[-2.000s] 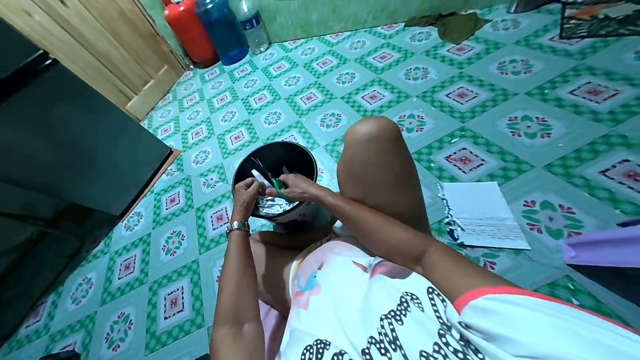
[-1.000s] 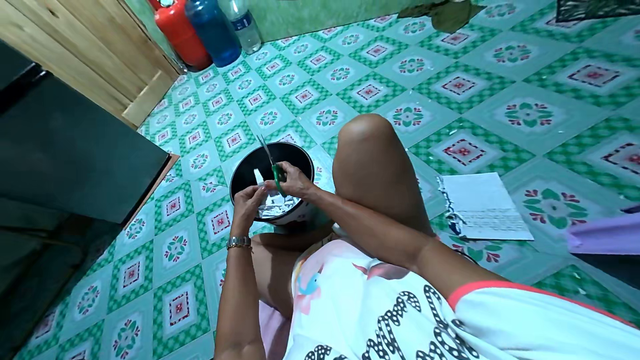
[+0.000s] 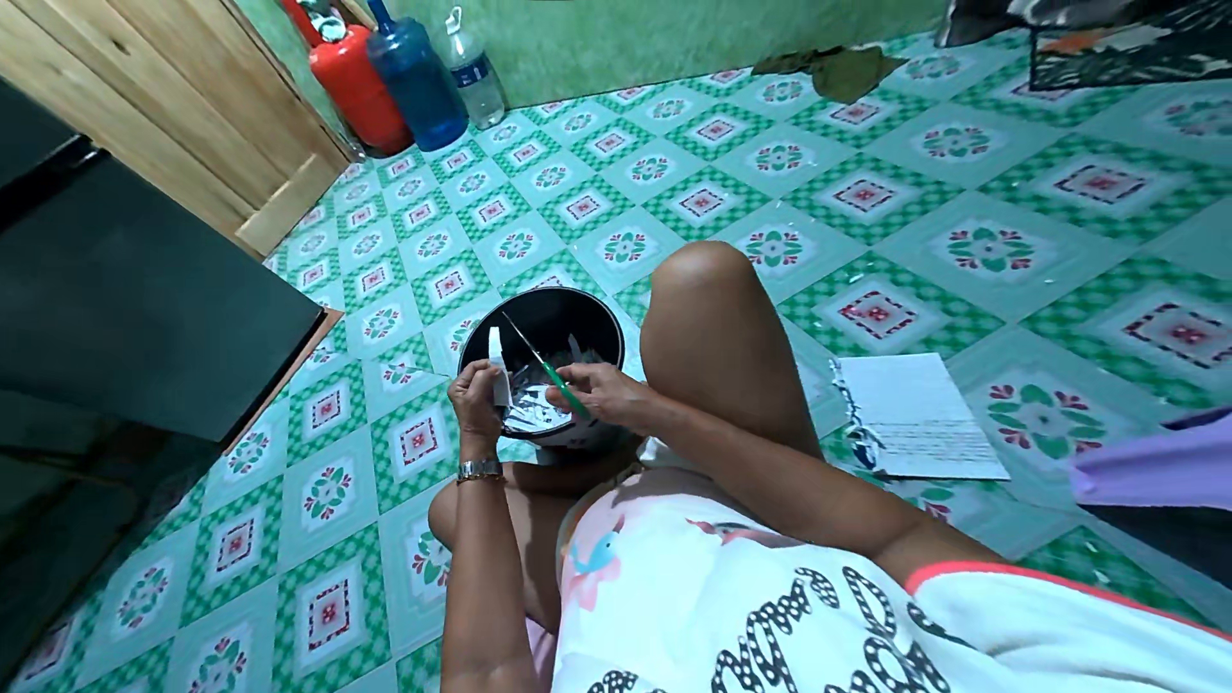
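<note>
My left hand (image 3: 476, 393), with a wristwatch on the wrist, grips a white strip of paper (image 3: 498, 366) over the left rim of a round black bucket (image 3: 608, 322). In my right hand (image 3: 602, 393) is a pair of green-handled scissors (image 3: 539, 361), its blades pointing up and to the left above the bucket's opening. The blades stand apart from the strip and look closed. White paper scraps (image 3: 534, 409) lie inside the bucket, partly hidden by my hands.
My raised knee (image 3: 712, 279) is right of the bucket. Farther right, a spiral notebook (image 3: 924, 414) with writing lies on the patterned floor near purple cloth (image 3: 1155, 467). A red gas cylinder (image 3: 361, 87), a blue water jug (image 3: 419, 82) and a clear bottle (image 3: 476, 82) stand by the wall.
The scissors, close to the strip in the earlier frames, are now apart from it to the right. My left hand still holds white paper.
</note>
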